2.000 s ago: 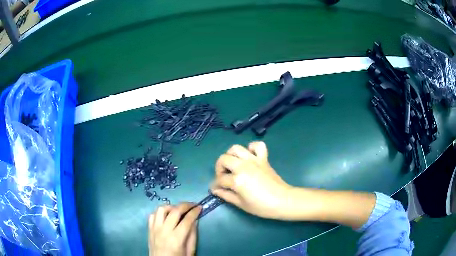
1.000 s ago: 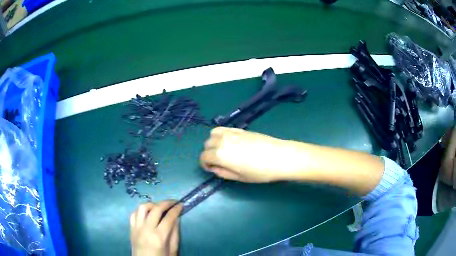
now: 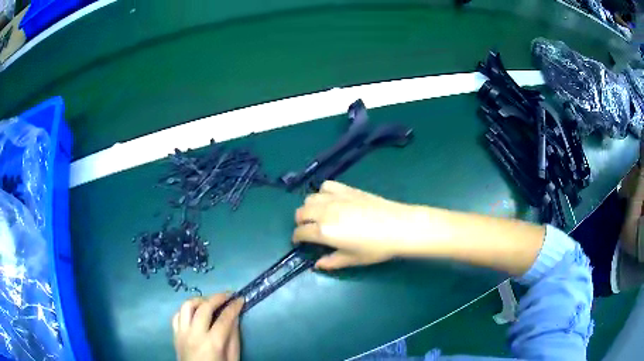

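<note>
A long black handle housing (image 3: 272,278) lies at a slant on the green surface, its ribbed open channel facing up. My left hand (image 3: 209,327) is closed around its near left end. My right hand (image 3: 351,227) is at its far right end, fingers curled over it, and covers that end. Whether a small part is between my right fingers is hidden. A pile of tiny black clips (image 3: 174,252) lies left of the housing. A pile of thin black rods (image 3: 213,175) lies beyond the clips.
Two curved housings (image 3: 332,156) lie beyond my right hand. A large heap of housings (image 3: 534,137) and bagged parts (image 3: 589,84) are at right. A blue bin (image 3: 62,233) with a clear plastic bag (image 3: 22,275) stands at left. A white strip (image 3: 233,125) borders the belt. A person's arm (image 3: 630,211) shows at right.
The view has shifted, so the piles and heap sit further left in the picture. My right hand has moved from nearer the housing's middle to its far end, uncovering more of the channel.
</note>
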